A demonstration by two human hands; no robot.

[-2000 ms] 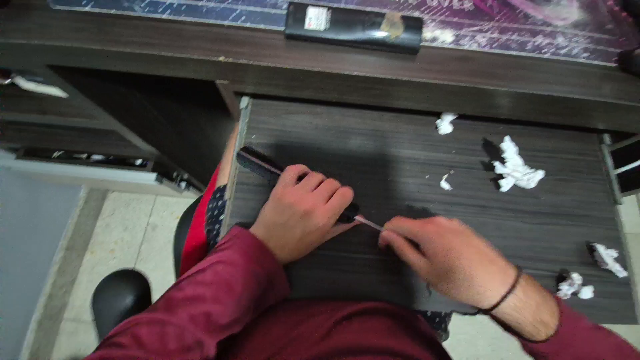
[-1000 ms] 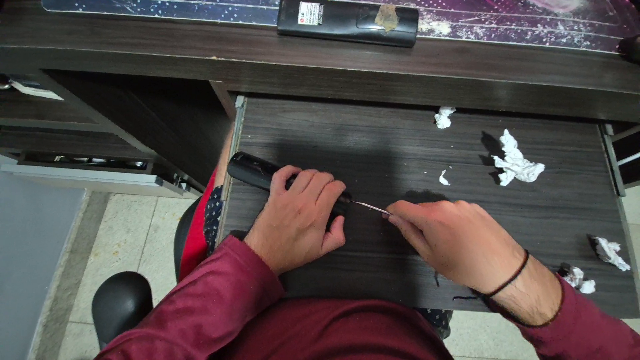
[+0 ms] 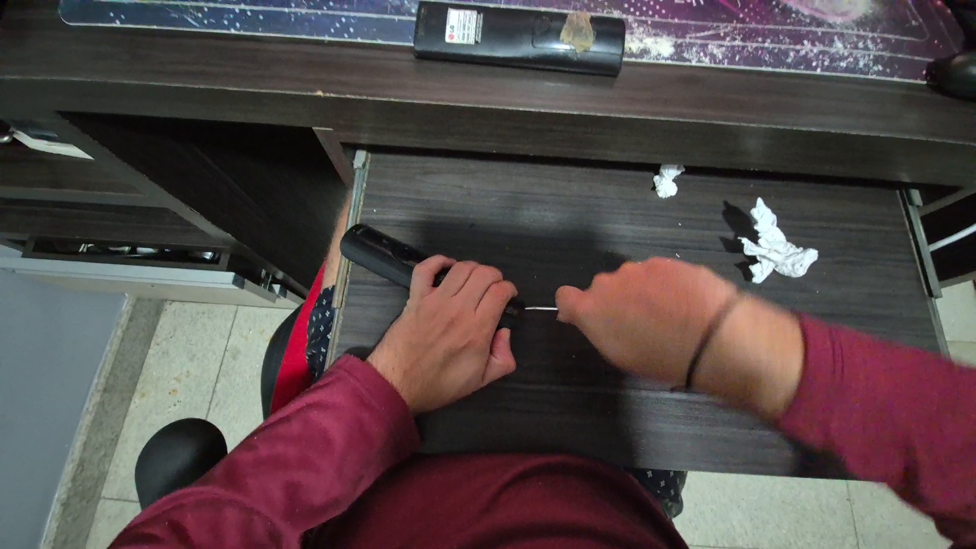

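My left hand (image 3: pixel 461 332) presses a black elongated device (image 3: pixel 385 255), perhaps a remote control, against the dark pull-out shelf (image 3: pixel 488 183). The device lies at a slant, its far end pointing up and left. My right hand (image 3: pixel 648 316), blurred, is closed on a thin metal tool (image 3: pixel 541 308), whose shaft reaches the near right end of the device beside my left fingers. The tool's handle is hidden in my fist, and so is its exact type. Beyond the shelf, a black LG remote control (image 3: pixel 518 36) lies back up on the desk, with a brown patch on it.
Crumpled white paper (image 3: pixel 778 248) and a smaller wad (image 3: pixel 667 181) lie on the right part of the shelf. A patterned desk mat (image 3: pixel 724 46) with white specks covers the desk. A black chair armrest (image 3: pixel 179 457) is at lower left, near an open drawer (image 3: pixel 137 267).
My right hand has moved up, its forearm now reaching in more from the right. My left hand stays on the black device, which remains at a slant on the shelf.
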